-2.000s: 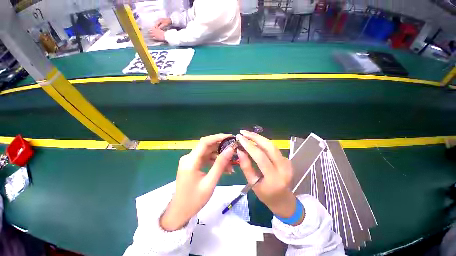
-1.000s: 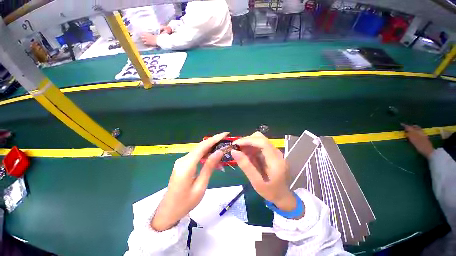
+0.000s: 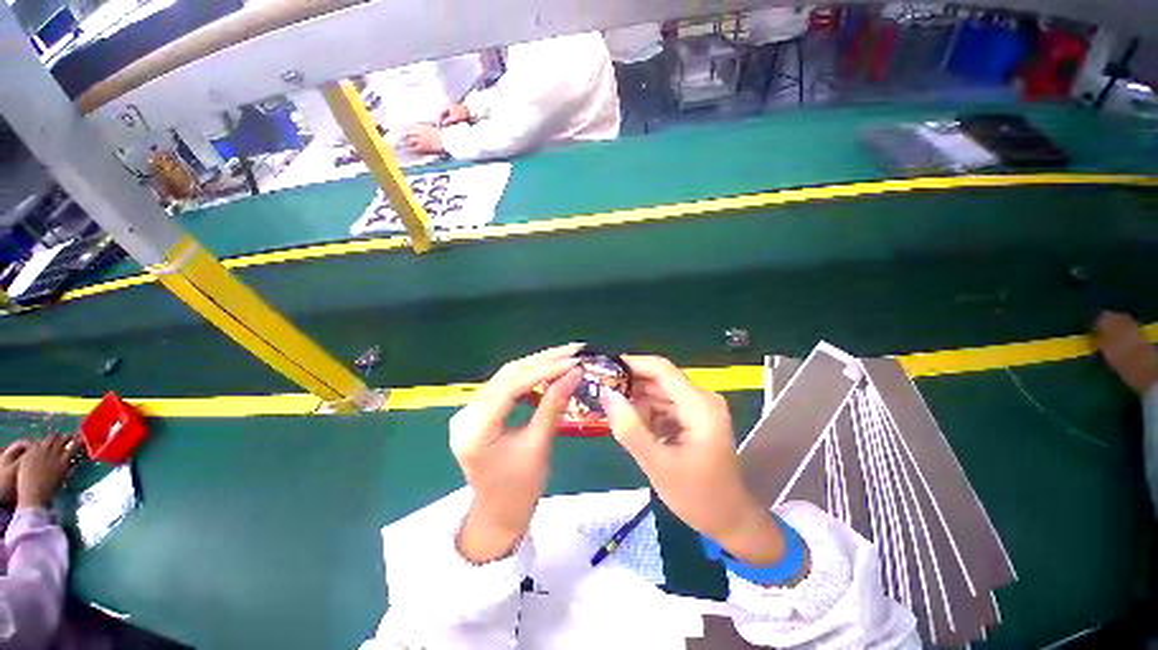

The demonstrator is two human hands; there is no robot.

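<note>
A dark, shiny round electronic unit is held up between my two hands, above a red parts bin that shows partly behind and below it. My left hand grips the unit's left side with thumb and fingertips. My right hand grips its right side, with the thumb on its face. A blue wristband is on my right wrist. Whether a small part is pinched in the fingertips cannot be told. No tweezers can be made out in my right hand.
Paper sheets and a dark blue pen lie below my hands. Fanned grey-brown strips lie at right. Small units sit on the green belt behind yellow tape. Another red bin and other people's hands are at the far left; one hand is at far right.
The red bin behind the unit has come into view. The tweezers seen earlier by my right hand no longer show. Hands appeared at both sides. More units show on the belt, and the view has tilted.
</note>
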